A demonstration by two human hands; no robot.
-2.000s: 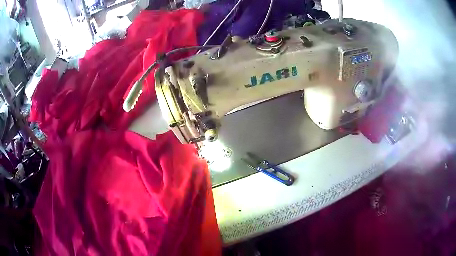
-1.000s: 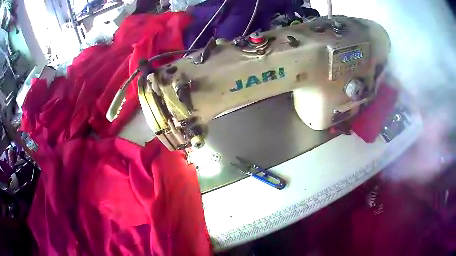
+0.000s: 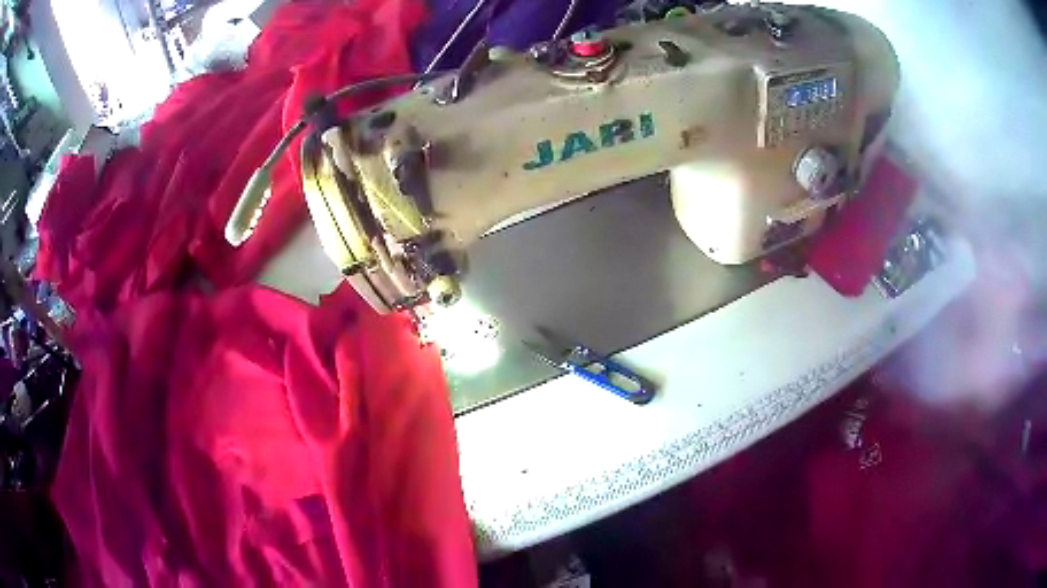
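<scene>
No hand shows in the head view. Red fabric [image 3: 253,436] hangs in folds over the table's front edge at the left, and its right edge reaches the bright needle area [image 3: 465,333]. More of it is heaped behind, left of the cream sewing machine [image 3: 494,149] with green "JARI" lettering. Glare hides the presser foot and needle. Thread snips [image 3: 609,377] with blue handles lie right of the needle, blades toward it, across the front edge of the grey machine bed [image 3: 586,276].
A gooseneck lamp [image 3: 249,207] hangs left of the machine head. Purple fabric [image 3: 505,25] lies behind. A red scrap [image 3: 861,236] and shiny metal parts [image 3: 909,255] lie at the table's right. The pale table [image 3: 574,459] has a worn front edge. Whitish haze blurs the right side.
The view has shifted, so the machine, snips and fabric sit further left and higher in the picture. The fabric's folds at the front left have changed slightly. No hand appears in any frame.
</scene>
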